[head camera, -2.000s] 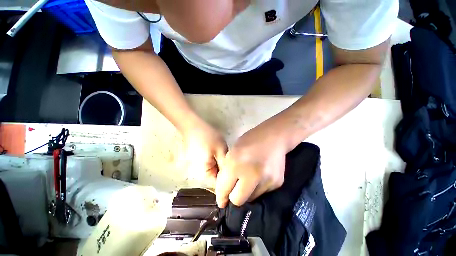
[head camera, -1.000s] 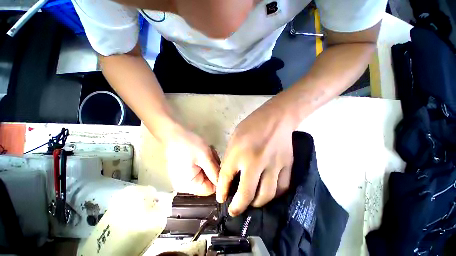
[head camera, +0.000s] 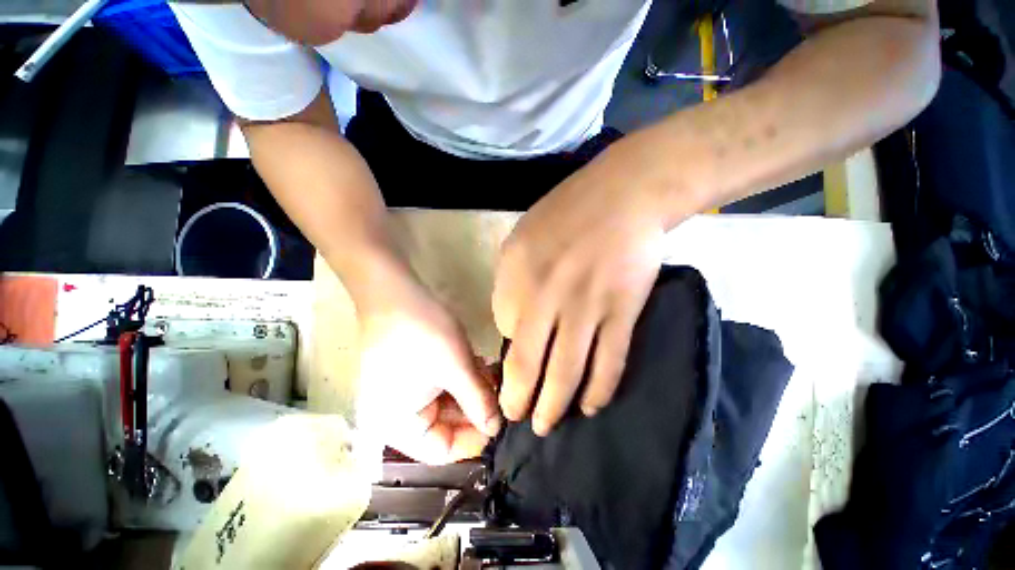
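A black fabric bag piece (head camera: 623, 445) lies on the cream table, right of the needle area (head camera: 495, 501). Both arms enter from the top, with the white-shirted torso seen from the front. My left hand (head camera: 584, 301), at image right, lies flat on the bag's upper left part, fingers slightly apart. My right hand (head camera: 429, 390), at image left, pinches the bag's left edge between thumb and fingers, just above the needle area. The pinched edge is mostly hidden. Dark ribbed metal plates (head camera: 423, 501) lie below my right hand.
The white machine head (head camera: 189, 412) with a yellowish cover (head camera: 278, 501) is at lower left. Red and black snips (head camera: 132, 390) stand on it. Black bag pieces (head camera: 946, 445) are heaped at far right. A round metal rim (head camera: 227, 241) is at left.
The bag has turned and spread out; its printed patch is now mostly hidden. My left hand has moved up slightly and flattened over the cloth. My right hand has stayed near the needle area.
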